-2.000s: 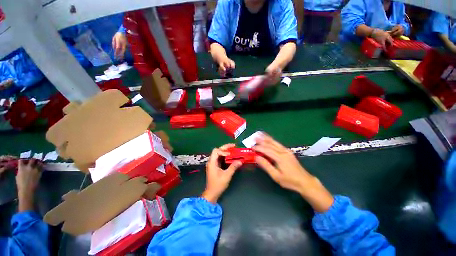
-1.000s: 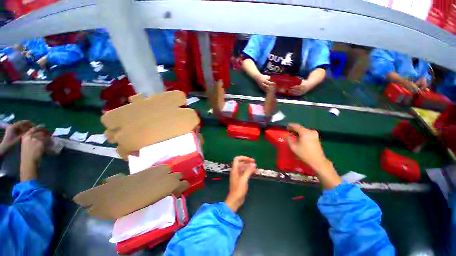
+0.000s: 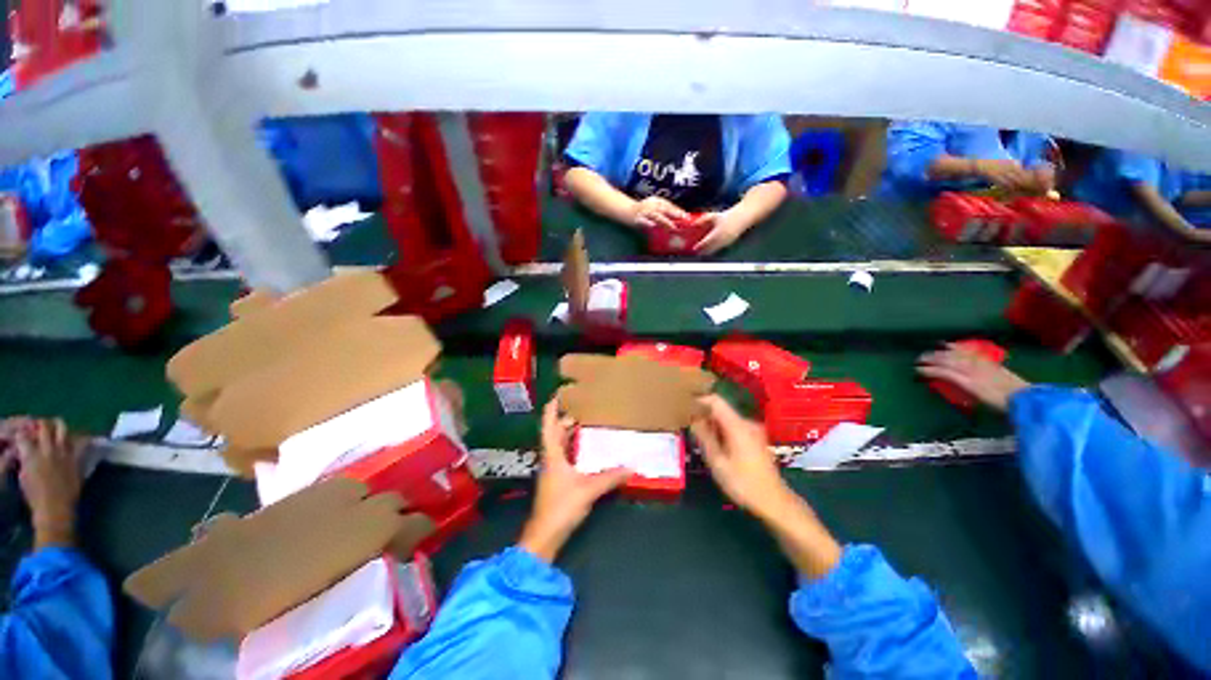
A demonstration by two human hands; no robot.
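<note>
An open red carton (image 3: 651,481) stands in front of me at the near edge of the belt, its brown cardboard lid (image 3: 635,393) raised at the back and a white insert (image 3: 630,453) showing inside. My left hand (image 3: 574,478) grips its left side, with the thumb at the front. My right hand (image 3: 738,458) is at its right side, fingertips near the lid's right edge; whether they touch it is unclear. Two waiting open cartons are at left, one behind (image 3: 445,481) and one nearer (image 3: 422,594), with brown lids up and white inside.
Closed red cartons (image 3: 817,409) lie on the green belt (image 3: 458,359) beyond my hands. A neighbour's hand (image 3: 973,373) reaches over a red carton at right. White slips (image 3: 839,445) lie by the belt rail (image 3: 950,452). A worker (image 3: 680,186) sits opposite. A grey frame beam (image 3: 584,73) crosses above.
The open carton has come between my hands; both were apart and empty a second ago, the right over a red carton on the belt. A neighbour's arm has entered at right.
</note>
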